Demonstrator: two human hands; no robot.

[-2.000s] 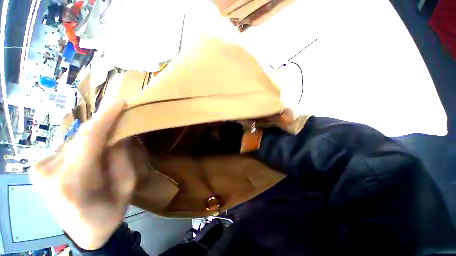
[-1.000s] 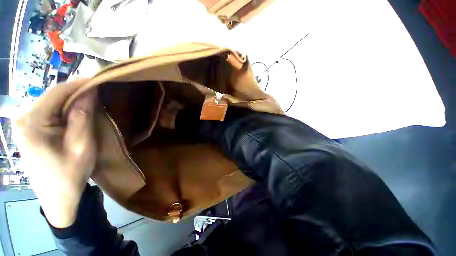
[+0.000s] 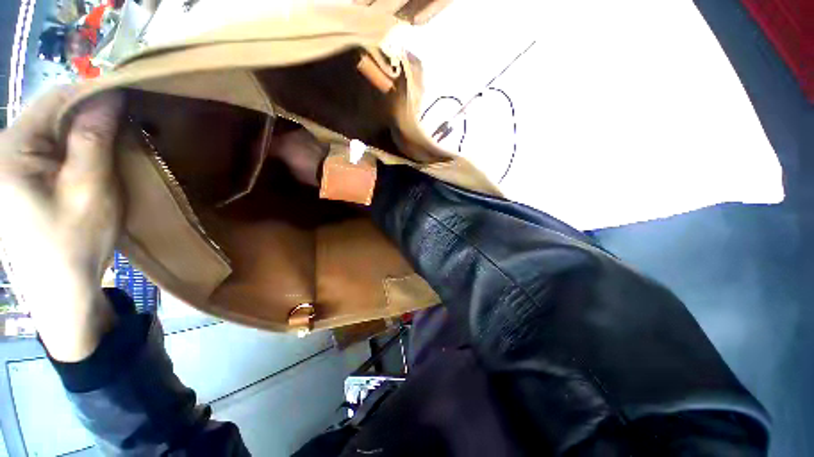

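A brown bag is held open in front of me, its mouth facing me. My left hand is closed on the bag's rim at the left, thumb inside the mouth. My right hand is deep inside the bag, partly hidden by the lining and shadow; its fingers cannot be seen. A leather tab hangs over my right wrist. A metal ring shows at the near rim. The zip runs along the inner pocket edge.
Thread snips with a thin dark cord lie on the white table beyond the bag. More brown pieces lie at the table's far side. A blue basket is at left; something red is at upper right.
The bag has been opened wide toward me and has moved left and up. My right arm now reaches further left into it. The blue basket has come into clear view.
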